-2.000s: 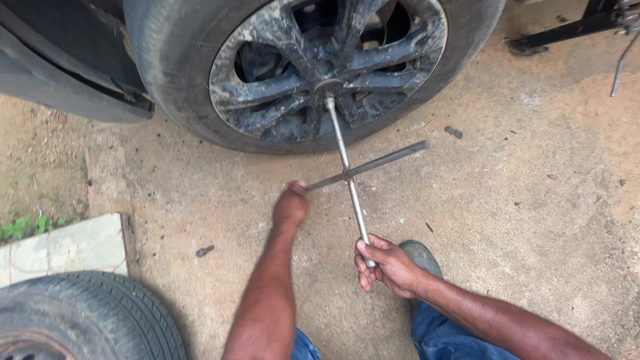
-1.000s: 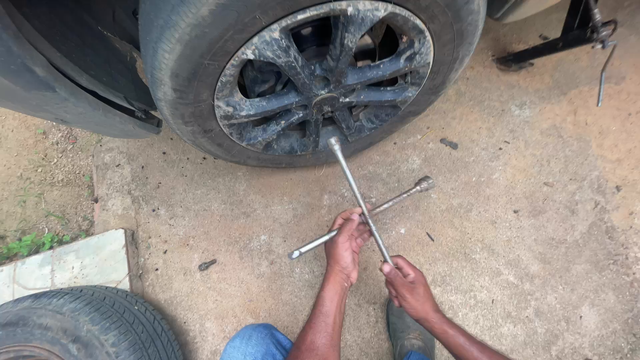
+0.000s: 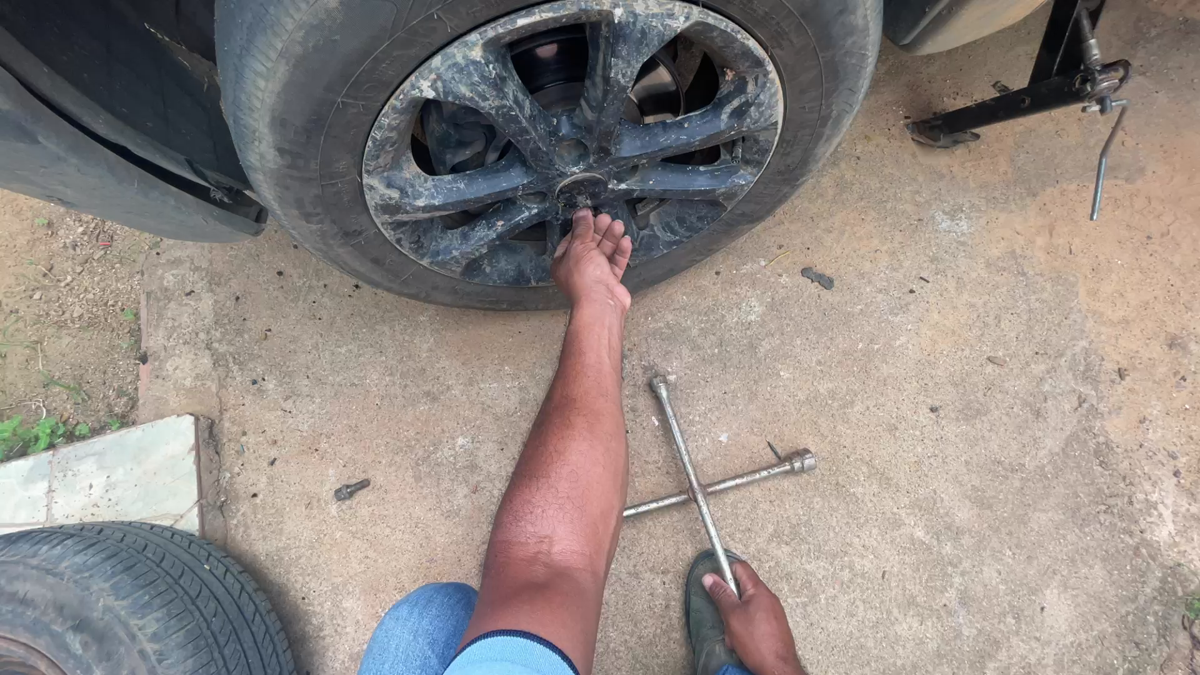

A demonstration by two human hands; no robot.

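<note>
My left hand reaches up to the lower middle of the muddy alloy wheel, its fingers at a lug hole below the hub. Whether the fingertips pinch a lug bolt is hidden. By one arm, my right hand holds the four-way lug wrench, low over my shoe. The wrench's far socket points toward the tire, apart from the wheel. A lug bolt lies on the concrete to the left of my left forearm.
A second tire lies at the lower left beside a tiled slab. At the upper right stands a black jack with a hanging crank handle. The car's dark body panel overhangs the upper left.
My left hand has let go of the lug wrench and moved up to the wheel. The wrench has come away from the wheel and down, still in my right hand.
</note>
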